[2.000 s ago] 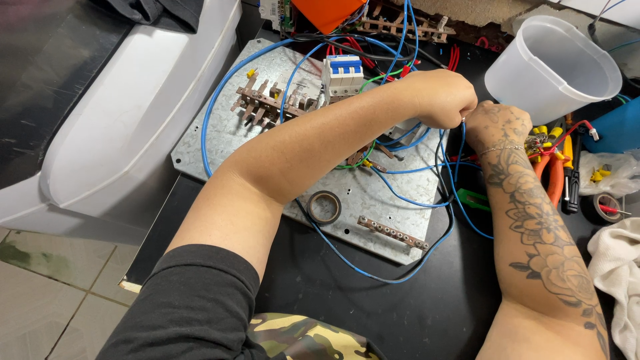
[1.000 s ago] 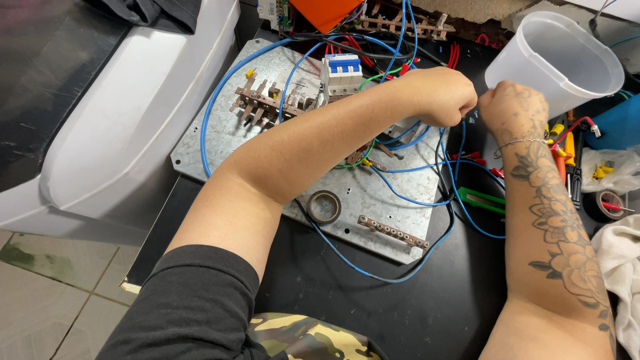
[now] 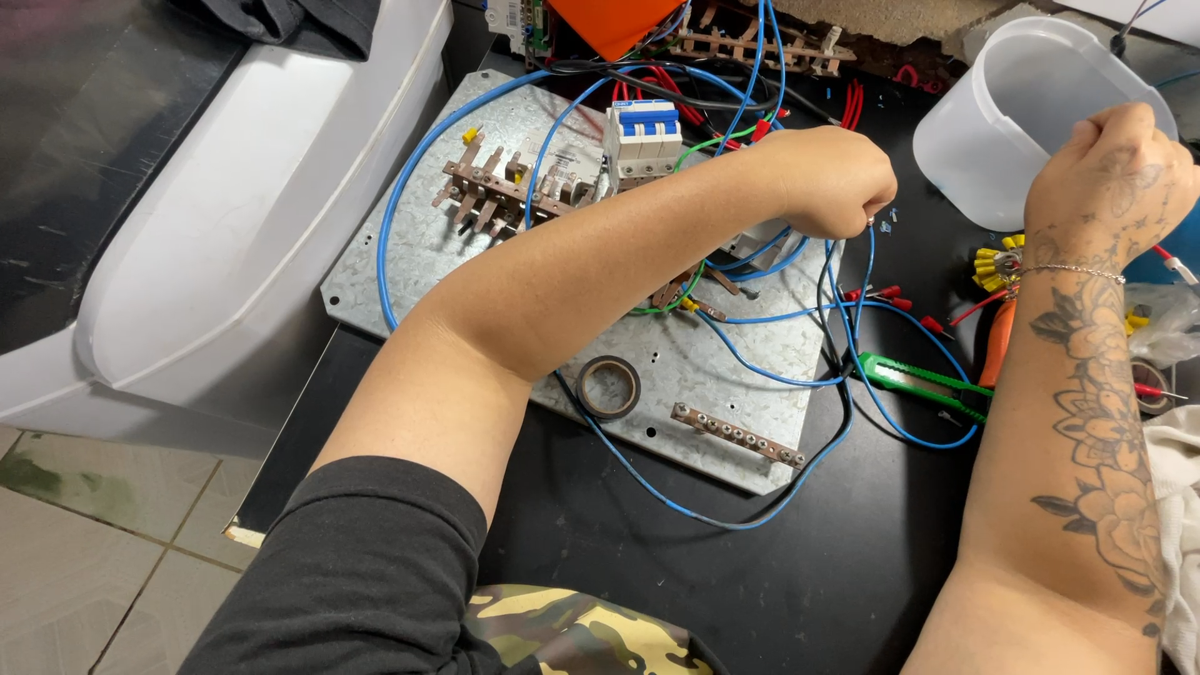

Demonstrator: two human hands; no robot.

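My left hand [image 3: 839,183] is closed on the end of a blue wire [image 3: 872,253] above the right edge of a galvanized metal plate [image 3: 506,366]. On the plate stand a white circuit breaker with blue levers [image 3: 645,141], copper busbars [image 3: 502,195], a roll of dark tape [image 3: 608,386] and a copper terminal bar with screws [image 3: 739,436]. My right hand [image 3: 1111,183], fingers curled, is raised in front of a translucent plastic tub [image 3: 984,131]; whether it holds anything cannot be seen. A green utility knife [image 3: 923,380] lies right of the plate, under a blue wire loop.
Yellow crimp terminals [image 3: 998,262], an orange-handled tool [image 3: 999,337] and a white cloth [image 3: 1172,497] are at the right. Red-sleeved terminals [image 3: 877,295] lie beside the plate. More copper busbars [image 3: 769,42] are at the back; a white molded surface [image 3: 234,187] borders the left.
My right hand, beside my left hand two seconds ago, has moved away to the right, to the front of the tub. My left hand has stayed in nearly the same place.
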